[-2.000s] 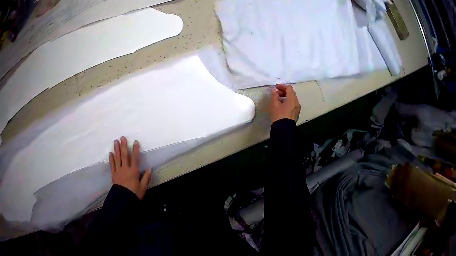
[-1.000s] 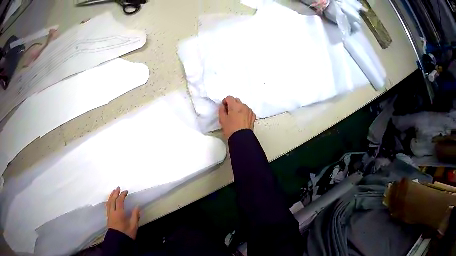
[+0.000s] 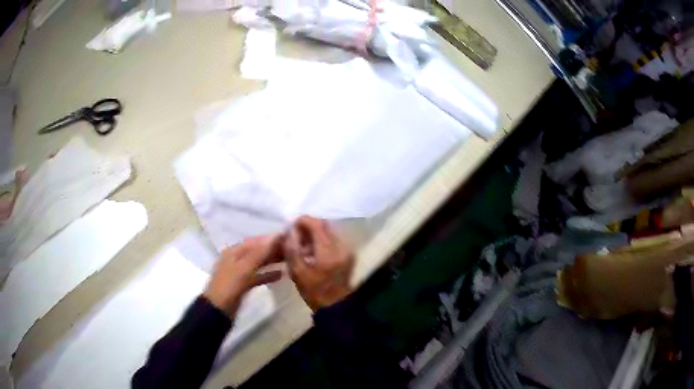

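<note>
A rumpled pile of sheer white sheets [image 3: 335, 137] lies on the table beyond my hands. My left hand [image 3: 245, 272] and my right hand [image 3: 321, 262] meet at its near edge, slightly blurred. My right fingers pinch the edge of a sheer sheet. My left fingertips touch the same spot; whether they grip is unclear. The long white curved pattern piece [image 3: 129, 319] lies at lower left over a sheer sheet, its rounded end partly hidden behind my left hand and sleeve.
A second white pattern piece [image 3: 68, 258], a marked paper pattern [image 3: 68, 182] and black-handled shears [image 3: 95, 115] lie at left. A tied white bundle [image 3: 358, 26] and a speckled bar [image 3: 464, 34] lie at the back. Grey cloth [image 3: 548, 327] lies below the table's right edge.
The view has shifted right. My left hand has left the long pattern piece and joined my right hand at the pile's near edge. The pile's sheets lie differently, with layers fanned out.
</note>
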